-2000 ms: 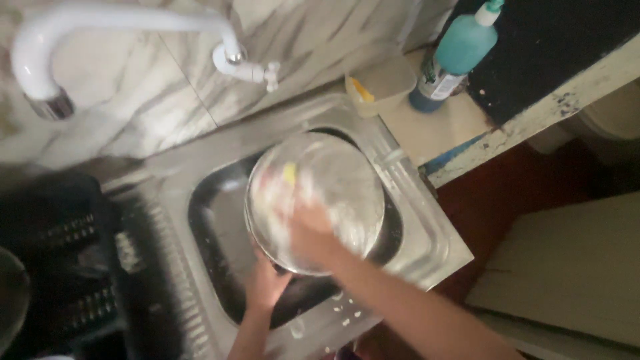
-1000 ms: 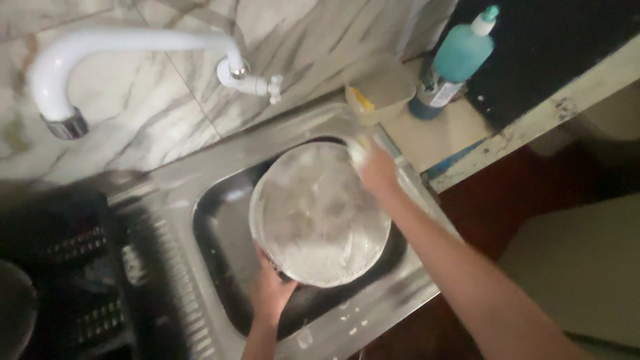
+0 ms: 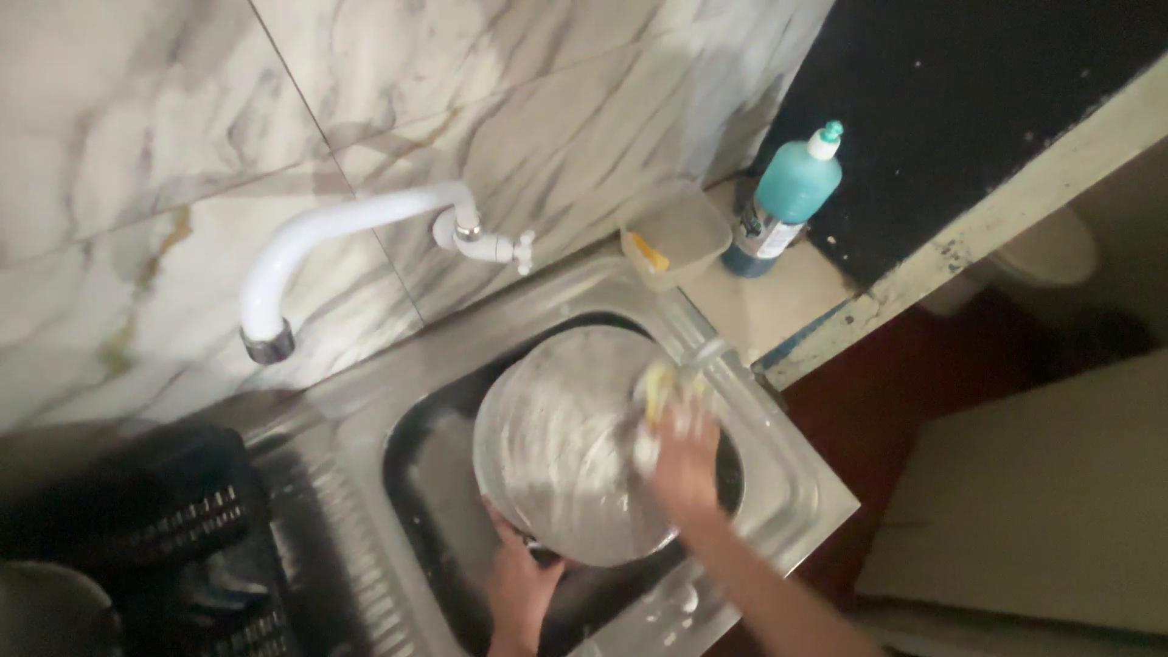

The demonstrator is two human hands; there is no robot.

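A round metal pot (image 3: 575,447), streaked with suds, sits tilted in the stainless steel sink (image 3: 794,465). My left hand (image 3: 525,579) grips its lower left edge, where the fingertips are partly hidden. At the pot's right side, my right hand (image 3: 684,447) holds a yellow sponge (image 3: 659,388) with foam around it; both are blurred. Whether the sponge touches the rim or the outer wall, I cannot tell.
A white faucet (image 3: 347,219) curves from the marble-look wall, upper left. Behind the sink's right corner stand a clear plastic tub (image 3: 684,228) and a teal dish soap bottle (image 3: 794,187). A black dish rack (image 3: 137,511) sits at the left.
My right hand was over the pot's face two seconds ago, then at its upper right edge; now it is lower on the right side. My left hand keeps its hold at the lower left.
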